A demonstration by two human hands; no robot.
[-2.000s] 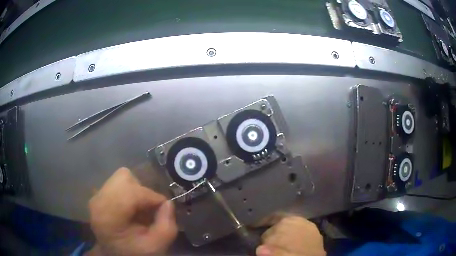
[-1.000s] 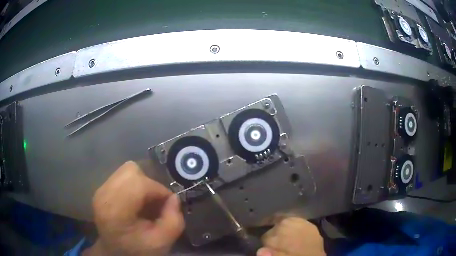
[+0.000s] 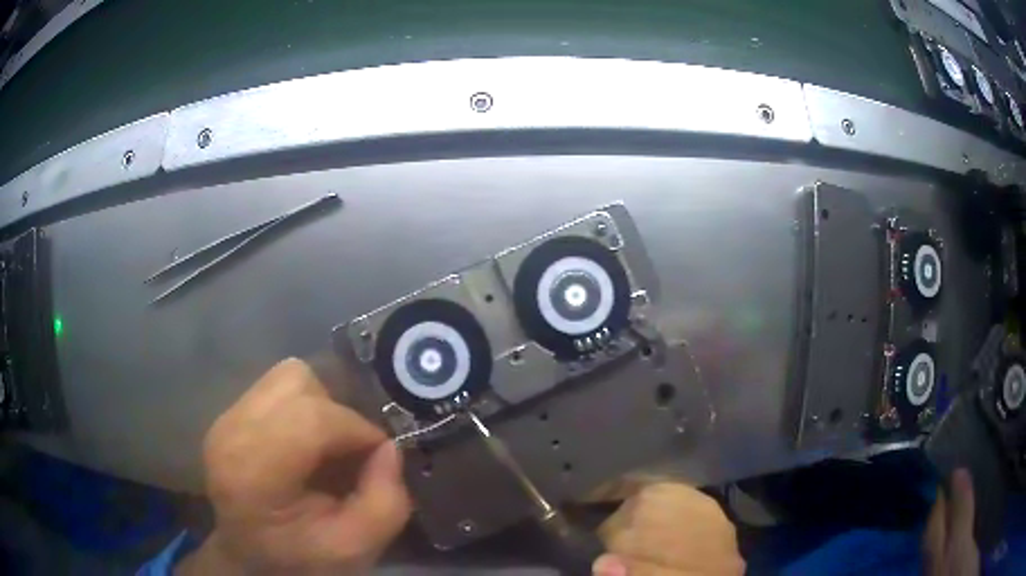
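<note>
A grey metal fixture (image 3: pixel 596 439) lies tilted in front of me, with two round black-rimmed units side by side, a left unit (image 3: pixel 432 360) and a right unit (image 3: pixel 574 295). My left hand (image 3: pixel 309 473), at the lower left, pinches a thin silver solder wire (image 3: pixel 433 429) that reaches to the lower edge of the left unit. My right hand (image 3: pixel 666 533), cut off by the bottom edge, holds a soldering iron (image 3: pixel 518 478) by its dark handle. Its tip is at the bright pads under the left unit, beside the wire end.
Tweezers (image 3: pixel 242 242) lie on the metal bench at the left. Another fixture (image 3: pixel 835 315) with two units stands at the right. A person's hand (image 3: pixel 956 523) is at the lower right near a further unit (image 3: pixel 1013 385). A silver rail (image 3: pixel 371 115) borders the green belt (image 3: pixel 450 39).
The fixture on the belt has moved right. Another person's hand and a further unit have appeared at the lower right. My hands keep nearly the same place; the iron's tip has shifted slightly right.
</note>
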